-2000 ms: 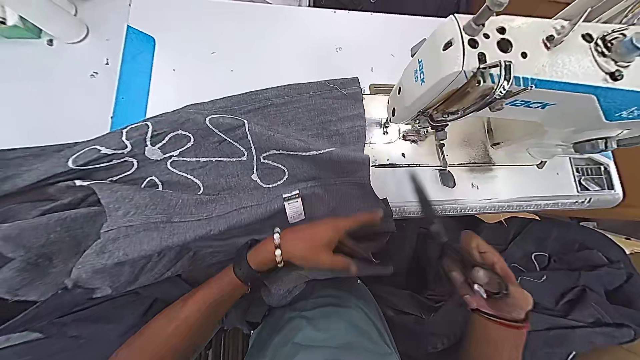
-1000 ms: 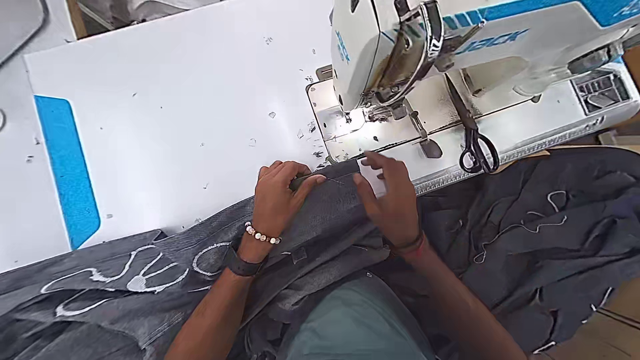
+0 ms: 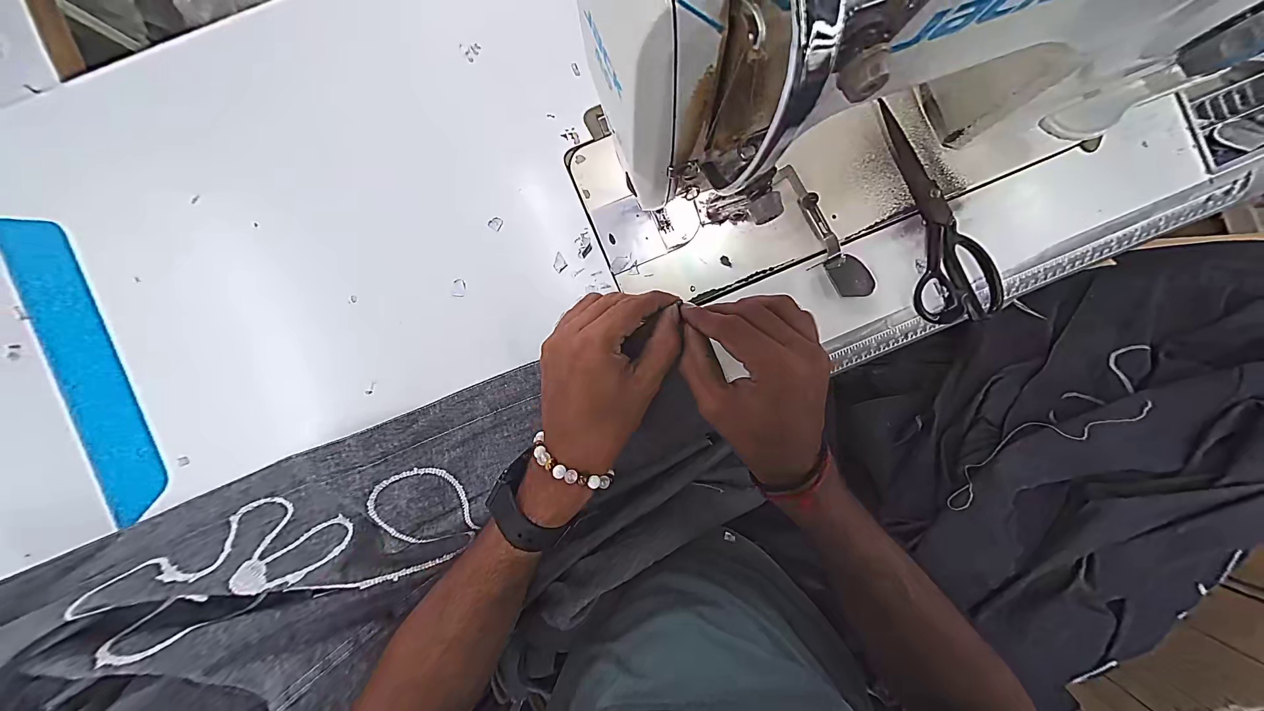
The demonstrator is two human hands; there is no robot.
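Note:
My left hand (image 3: 607, 380) and my right hand (image 3: 765, 380) meet fingertip to fingertip at the table's front edge. Between them they pinch the edge of dark grey fabric (image 3: 434, 425), which lies over my lap and bears a white flower-like line pattern at the left. What exactly sits between the fingertips is too small to tell. Just beyond my hands is the lit needle area of a white Jack sewing machine (image 3: 642, 118). Black-handled scissors (image 3: 938, 217) lie on the machine bed to the right of my right hand, blades pointing away.
The white table (image 3: 296, 247) carries small scraps and a blue strip (image 3: 84, 375) at the left. A measuring scale (image 3: 889, 336) runs along its front edge. More dark fabric (image 3: 1047, 464) with loose white thread spreads at the right, above a wooden surface (image 3: 1175, 652).
Two seconds ago the scissors were in my right hand; they now lie on the machine bed. Both hands have come together at the fabric edge. The patterned part has shifted left and down in view.

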